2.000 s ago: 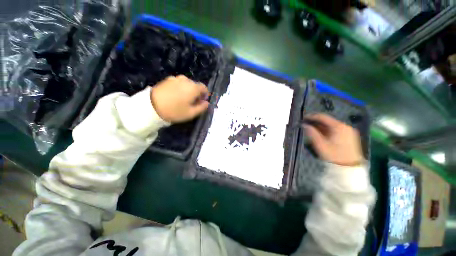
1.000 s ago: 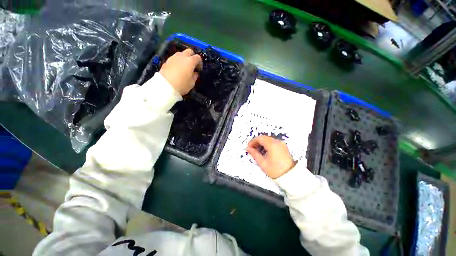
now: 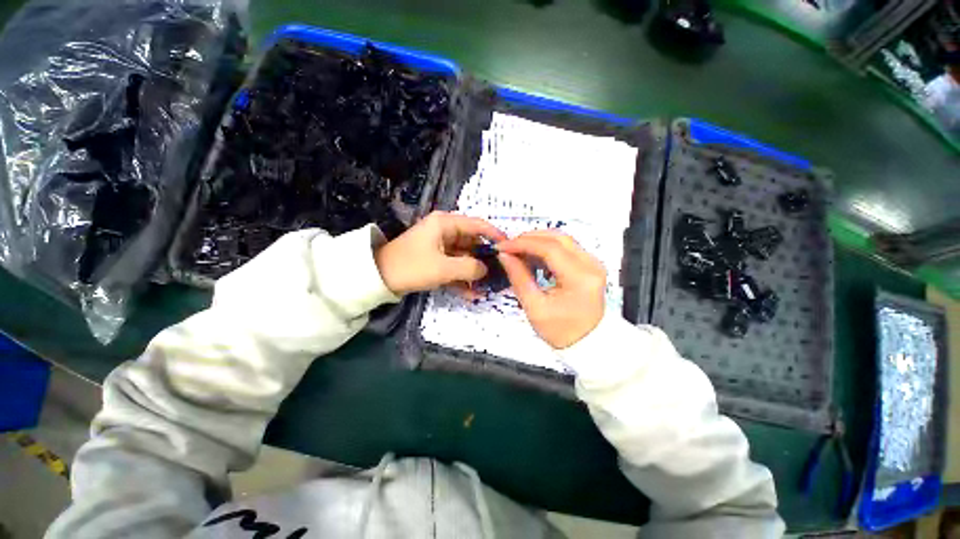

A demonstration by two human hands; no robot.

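Observation:
My left hand (image 3: 434, 256) and my right hand (image 3: 556, 284) meet over the middle tray (image 3: 648, 226). My left hand grips a black plastic housing (image 3: 488, 253) in its fingertips. My right thumb and fingers are pinched at the housing's right side; whether they hold a small piece is hidden. White inserts (image 3: 558, 174) fill the middle tray, with dark bits partly covered by my hands. The left tray holds many loose black housings (image 3: 326, 137). The right tray (image 3: 784, 363) has a dimpled grey bottom with a small pile of black units (image 3: 737, 258) on it.
A crumpled clear bag (image 3: 79, 137) with black parts lies at far left. A blue-rimmed bin (image 3: 903, 395) of white or silvery pieces stands at far right, with blue-handled pliers (image 3: 828, 463) beside it. Beyond the trays runs a green conveyor with a glossy black object (image 3: 684, 26).
My left hand has come out of the left tray with a black housing. My right hand has risen from the white pieces and met it. The view has shifted.

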